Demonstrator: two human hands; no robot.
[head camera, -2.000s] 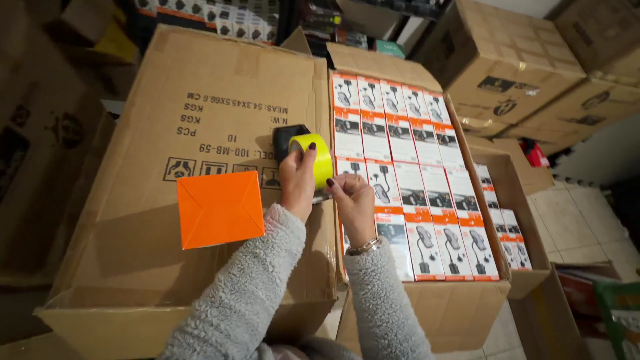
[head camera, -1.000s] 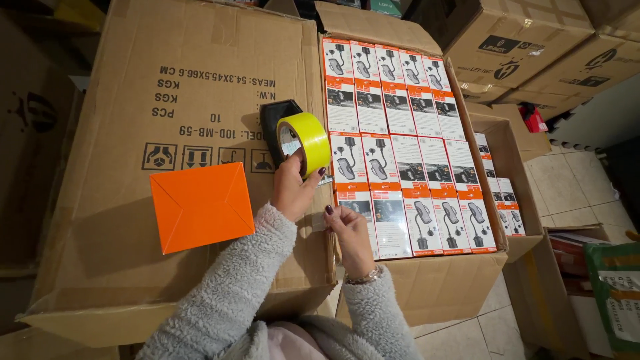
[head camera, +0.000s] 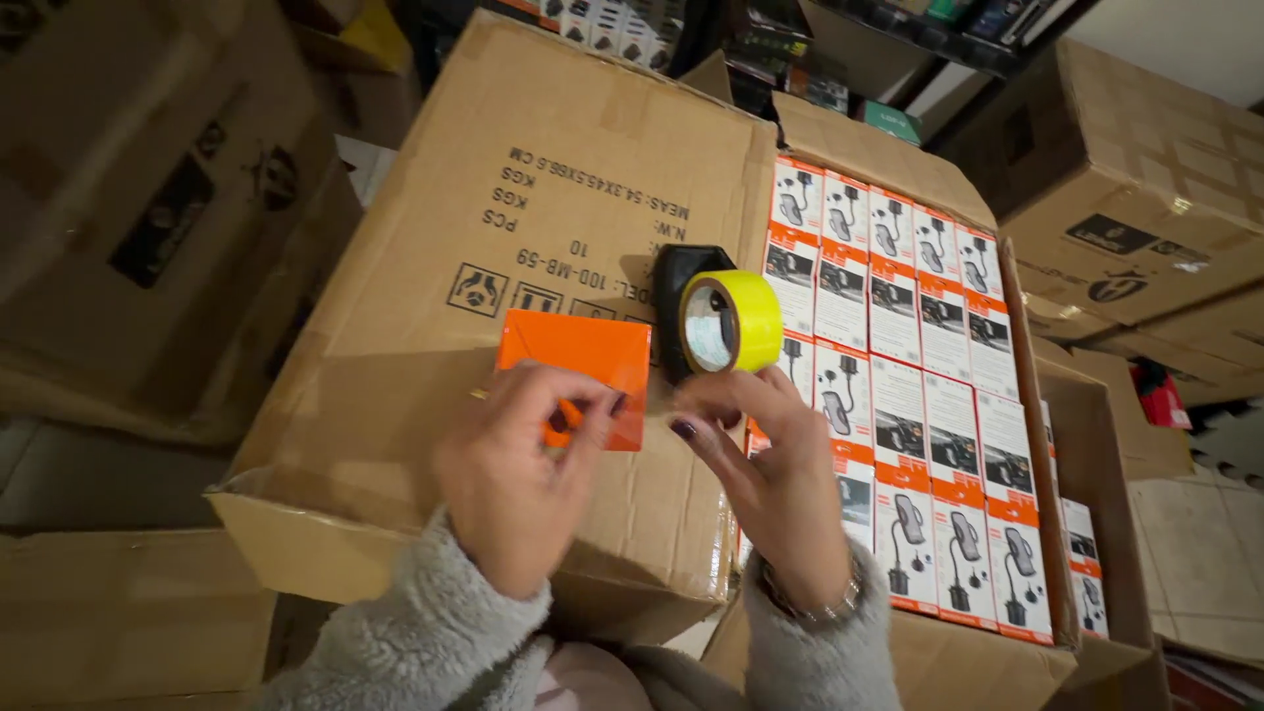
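My left hand (head camera: 528, 459) is over the near edge of an orange box (head camera: 602, 346), thumb and fingertips pinched together; whether a thin piece of tape lies between them cannot be told. My right hand (head camera: 765, 464) has its thumb and index finger bent close together, just below a roll of yellow tape (head camera: 755, 321). The roll stands on edge against a black object (head camera: 671, 296), perhaps a tape dispenser. Both the orange box and the roll rest on a large closed cardboard carton (head camera: 395, 395) with printed handling symbols.
Right of the carton, an open cardboard box (head camera: 1027, 553) holds rows of white and orange product boxes (head camera: 894, 415). Another open box (head camera: 1086, 444) stands beyond it. Stacked cartons (head camera: 1165, 197) fill the right side, and more cartons (head camera: 128, 197) stand at left. A shelf is at the back.
My left hand has let go of the yellow tape roll and moved left to the orange box. The roll now stands by the black object. My right hand has moved up beside the roll.
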